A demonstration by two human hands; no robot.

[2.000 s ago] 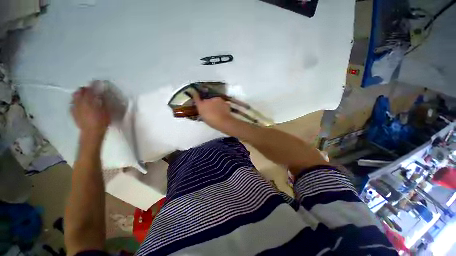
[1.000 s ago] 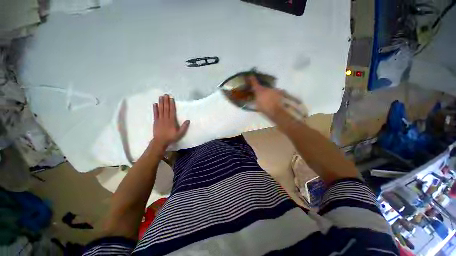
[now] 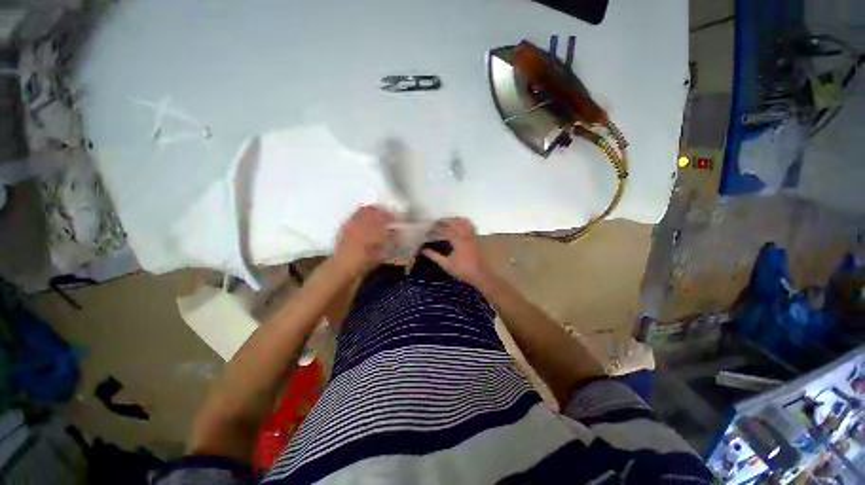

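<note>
A white garment piece [image 3: 303, 194] lies on the white cloth-covered table [image 3: 285, 57], its near edge at the table's front. My left hand [image 3: 368, 237] and my right hand [image 3: 457, 248] both hold its right end at the table's near edge, a short gap apart; the fingers are blurred. The steam iron [image 3: 536, 93] stands free of my hands at the right of the table, with its tan-gold hose [image 3: 616, 180] curling toward the near edge. Black thread snips [image 3: 411, 83] lie on the table beyond the cloth.
Two short prongs [image 3: 561, 49] stand beside the iron. A dark pad [image 3: 580, 8] is at the far edge. A pale piece [image 3: 220, 320] hangs below the left table edge. A red plastic object [image 3: 292, 412] is on the floor. A blue bundle [image 3: 766, 289] is at right.
My right hand has let go of the iron, which now stands farther right and back. Both hands have come together at the cloth's right end, which is drawn in toward me.
</note>
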